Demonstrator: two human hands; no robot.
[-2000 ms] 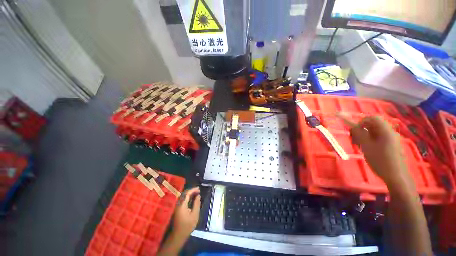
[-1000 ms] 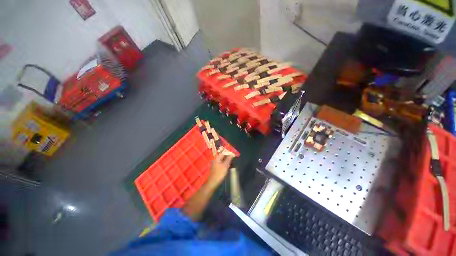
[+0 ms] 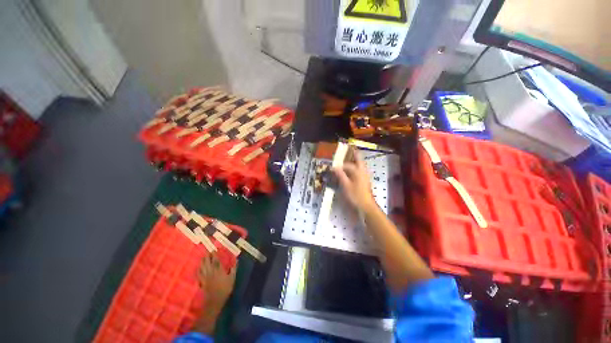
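Note:
My right hand point(image 3: 355, 179) is over the perforated plate point(image 3: 305, 224), its fingers closed on a cream-strap watch point(image 3: 328, 201) at the metal-and-brown jig point(image 3: 319, 175). The strap runs up past the fingers and down over the plate; fingers and strap partly hide the jig. My left hand point(image 3: 216, 281) is over the red-orange grid tray point(image 3: 151, 288) at left, just below the cream-strap watches point(image 3: 213, 231) lying across its top end. Its fingers are blurred, and I cannot tell whether they touch a watch.
Stacked trays covered with cream watches point(image 3: 214, 127) stand at back left. The laser head point(image 3: 358, 77) hangs above the plate. Right of the plate, one cream watch point(image 3: 455, 181) lies on a red-orange compartment tray point(image 3: 512, 234). A keyboard point(image 3: 345, 281) sits below the plate, partly behind my right arm.
The view has swung back right. My right hand has come in from outside the picture to the jig with a watch. My left hand has moved down from the watches on the left tray.

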